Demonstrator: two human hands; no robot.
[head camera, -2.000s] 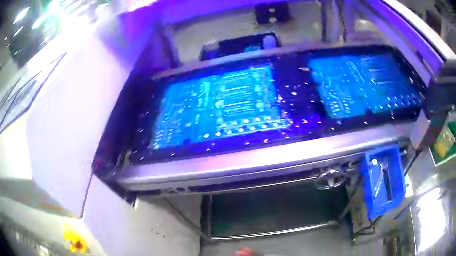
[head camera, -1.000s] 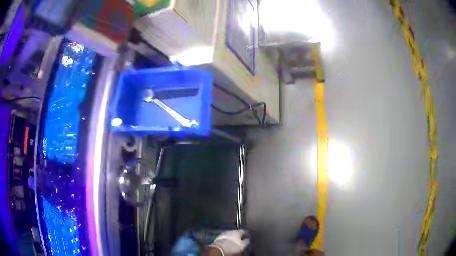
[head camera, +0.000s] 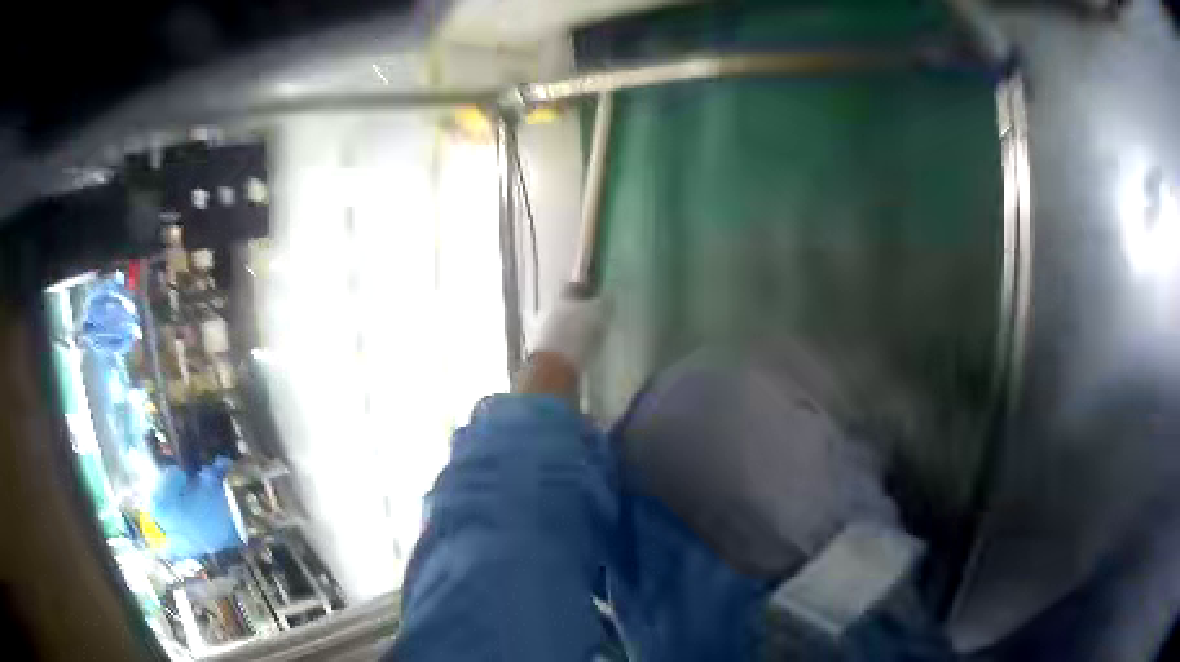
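Observation:
My left hand, in a white glove with the bare wrist showing below a blue sleeve, is raised left of the middle. It is closed at the lower end of a thin pale bar. The bar runs up to the metal frame of a large green sheet. The glove is blurred, so single fingers cannot be told apart. My right hand is not in view.
A blurred grey rounded shape and a small whitish block lie low in the middle. A bright white panel stands left. Beyond it, at far left, are blue-clad shapes and equipment. Grey floor shows right.
The view has swung from the glowing boards and blue bin to the green sheet and its frame. The gloved hand has moved from the bottom edge up to the bar.

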